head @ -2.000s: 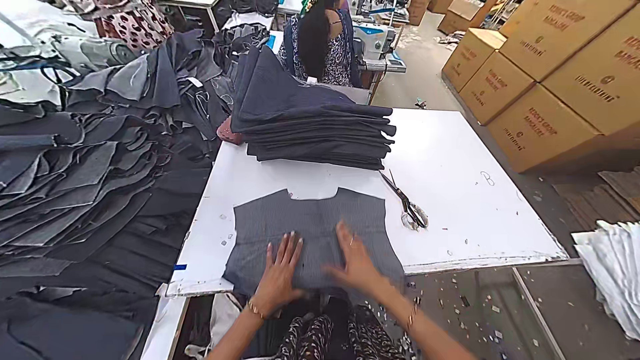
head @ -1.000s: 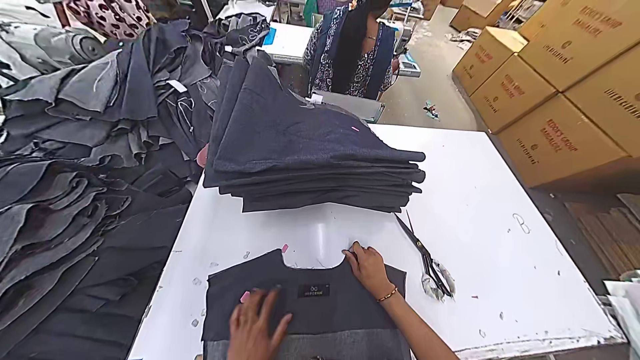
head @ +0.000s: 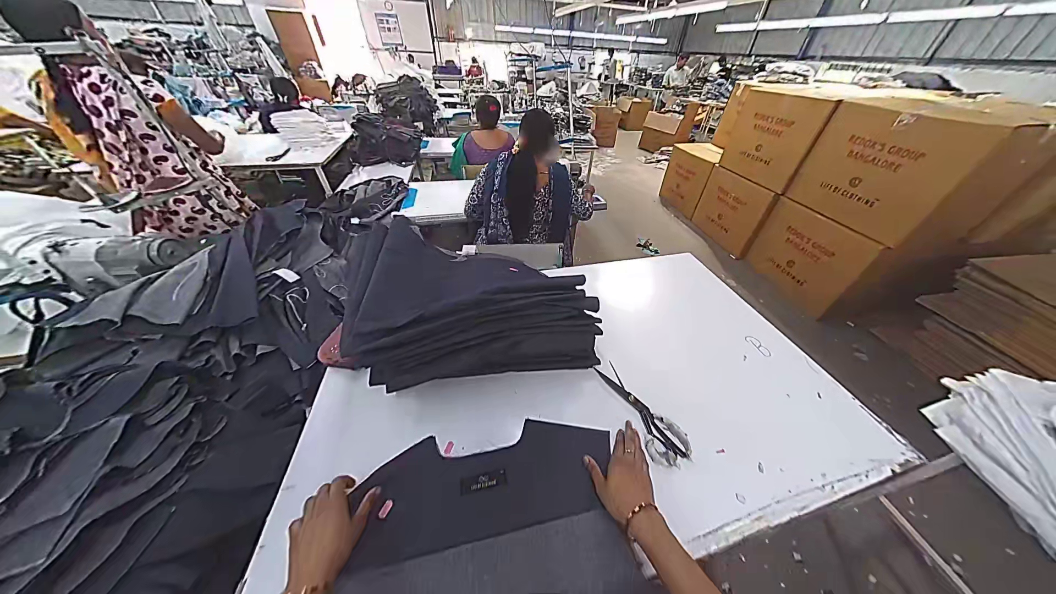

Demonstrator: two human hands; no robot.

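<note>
A dark cut garment panel [head: 495, 528] with a neck cutout, a sewn black label [head: 483, 482] and small pink tags lies flat near the white table's front edge. My left hand [head: 326, 532] rests at the panel's left shoulder, thumb on the cloth, fingers spread. At its right side lies my right hand [head: 620, 483], palm down on the edge, fingers apart. Just beyond that hand are black-handled scissors [head: 648, 417], their handles partly wrapped in pale material. A thick stack of folded dark fabric pieces [head: 487, 322] sits behind the panel.
Heaps of dark cut cloth [head: 148, 437] crowd the left side, against the white table [head: 792, 429]. Cardboard boxes [head: 825, 256] are piled at the right, above folded white cloth [head: 1002, 445]. A seated person [head: 528, 194] faces away beyond the table; another person [head: 165, 148] stands at the left.
The panel now shows its labelled dark face, where two seconds ago a plain grey face was up. Both hands have moved apart to its sides. The view has tilted up.
</note>
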